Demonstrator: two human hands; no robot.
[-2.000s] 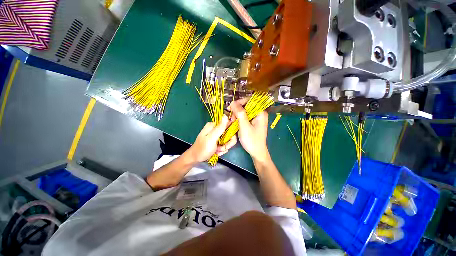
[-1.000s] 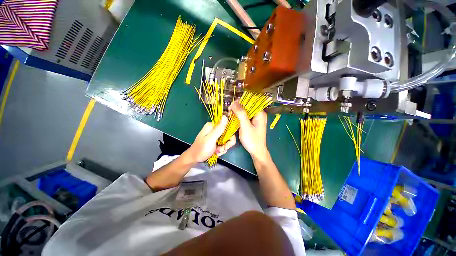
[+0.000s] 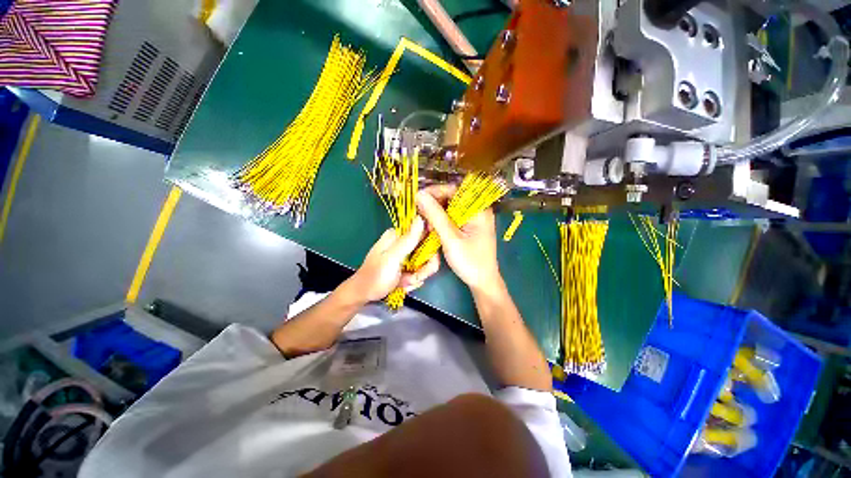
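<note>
My left hand (image 3: 386, 263) is closed around a handful of yellow wires (image 3: 399, 187) that fans upward with pale and dark tips. My right hand (image 3: 467, 241) grips a second handful of yellow wires (image 3: 474, 200), slanting up to the right. The two hands touch, and the handfuls cross low between them. The right fingertips are near the silvery crimping applicator (image 3: 431, 154), just ahead of the hands and partly hidden by the wires. The orange-brown block (image 3: 513, 89) and the large grey machine head (image 3: 667, 65) stand above it.
A loose yellow wire bundle (image 3: 313, 131) lies on the green bench at left. A straighter bundle (image 3: 583, 294) and stray wires (image 3: 664, 257) lie at right. A blue bin (image 3: 686, 387) holds wrapped bundles. Yellow tape (image 3: 369, 103) marks the mat. Clear tubes (image 3: 802, 121) curve from the machine.
My right thumb and fingertips have shifted slightly left, towards the wires in my left hand. The orange-brown block and machine head have changed position slightly. Both hands keep their wires.
</note>
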